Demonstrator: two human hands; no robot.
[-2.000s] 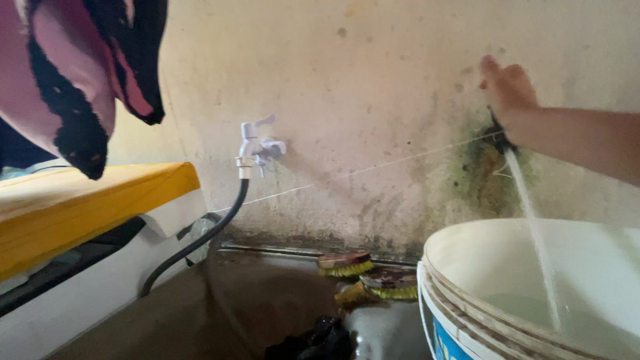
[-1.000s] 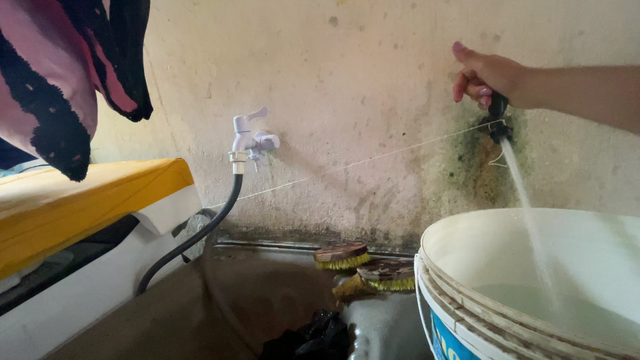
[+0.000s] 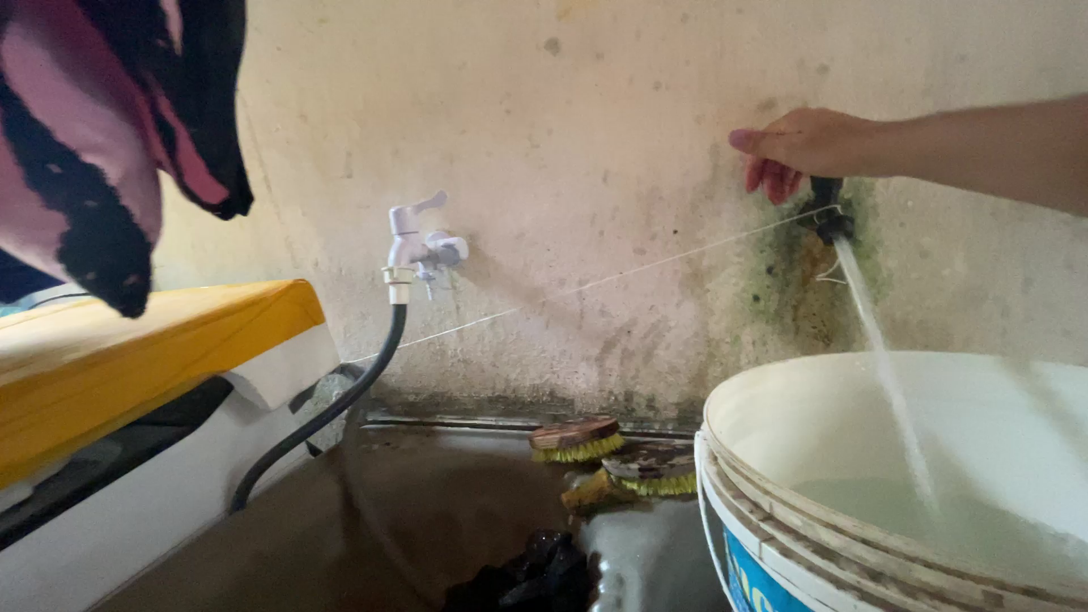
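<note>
My right hand [image 3: 790,153] reaches in from the right edge, just above a black wall tap [image 3: 831,223]; its fingers hang curled beside the tap's upright handle, and whether they touch it cannot be told. A stream of water [image 3: 884,365] runs from the tap into a large white plastic bucket [image 3: 722,399], where water stands inside. A thin white string [image 3: 612,276] is tied to the tap and stretches left along the wall. My left hand is out of the picture.
Left on the wall is a white plastic tap [image 3: 406,246] with a dark hose [image 3: 357,395]. Two wooden scrubbing brushes [image 3: 578,433] and a black crumpled thing [image 3: 535,578] lie on the floor. A yellow-and-white appliance [image 3: 170,340] and hanging pink-and-black cloth [image 3: 93,127] are at left.
My right hand was higher above the tap two seconds ago, then at its handle with the thumb up; now the hand is tipped over with its fingers pointing left and down. Water runs throughout.
</note>
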